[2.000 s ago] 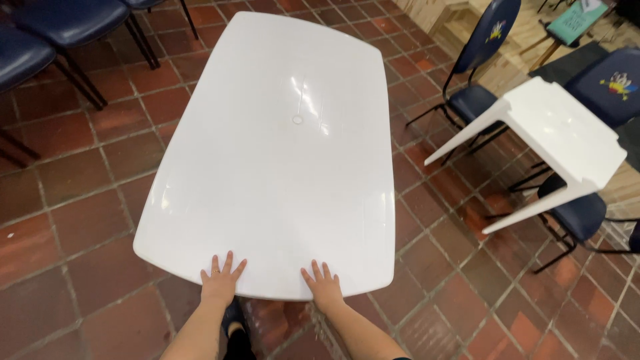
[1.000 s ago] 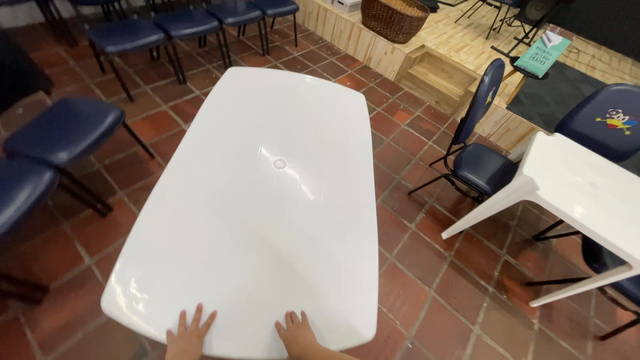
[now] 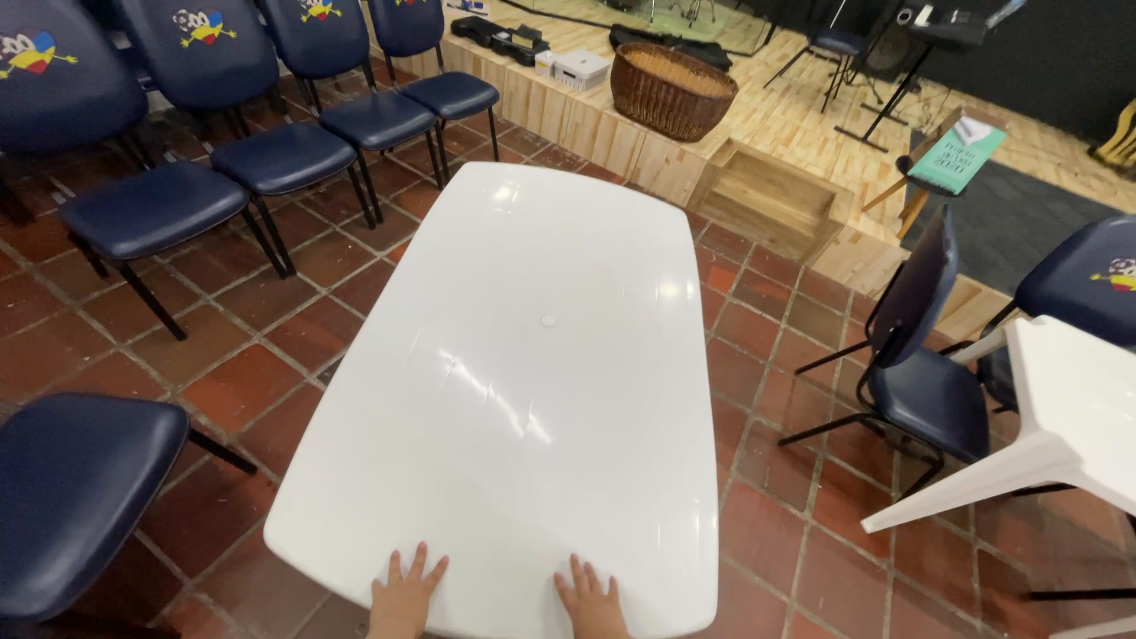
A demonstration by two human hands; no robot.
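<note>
A white plastic table with a glossy top and rounded corners fills the middle of the head view. Its top has a small round cap near the centre. My left hand lies palm down on the top close to the near edge, fingers spread. To the right of it, my right hand rests flat near the same edge, its fingers slightly apart. Neither hand grasps anything. The table's legs are hidden under its top.
Blue padded chairs line the left, with another seat nearer. On the right are a chair and a smaller white plastic table. Beyond lies a low wooden stage with a wicker basket and a step.
The view has tilted up and shows more of the stage and chairs. Both hands remain on the table's near end, fingers spread.
</note>
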